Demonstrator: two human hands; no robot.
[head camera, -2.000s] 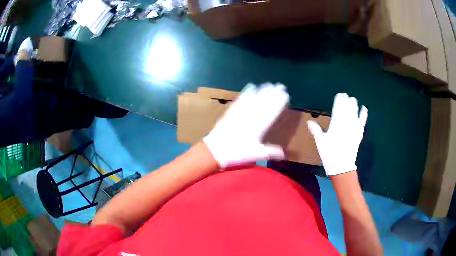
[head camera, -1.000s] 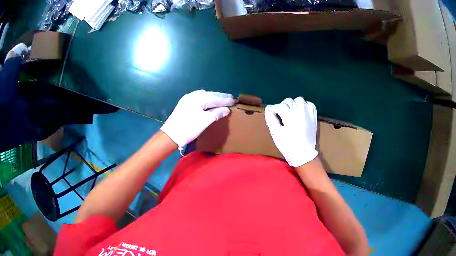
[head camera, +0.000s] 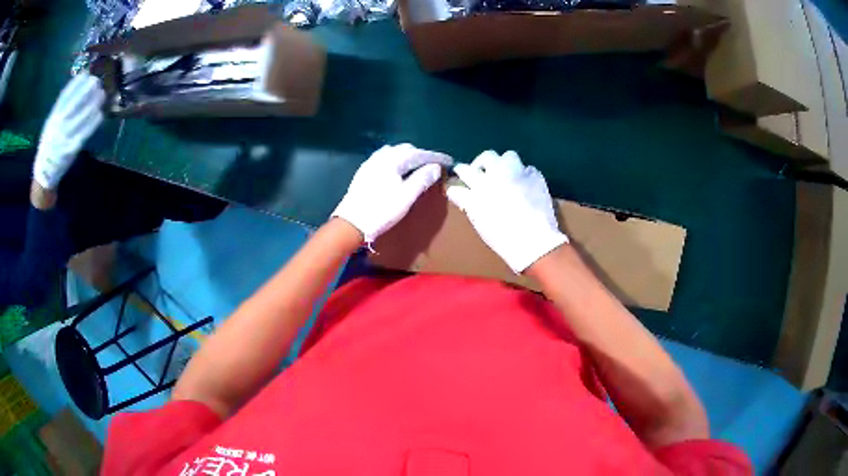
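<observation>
A long brown carton (head camera: 614, 256) lies at the bench edge in front of my red shirt, its lid down. A small dark notch shows near the right end of its far edge. My left hand (head camera: 392, 191), in a white knit glove, is on the carton's far edge near its left end, fingers bent. My right hand (head camera: 507, 206), also gloved, lies over the lid just beside it, its fingertips close to the left ones. The fingers hide the tab between them, and I cannot tell whether they pinch it.
An open filled carton (head camera: 298, 74) stands at the far left, beside another person's gloved hand (head camera: 70, 130). Another open carton (head camera: 558, 39) is at the back. Brown cartons (head camera: 758, 56) are stacked at right. Silvery bags (head camera: 325, 9) lie behind. A black stool (head camera: 82, 370) stands on the floor at left.
The open filled carton has come in at the far left with the neighbour's hand. My right hand has moved left along the lid, close to my left hand, which has shifted slightly right.
</observation>
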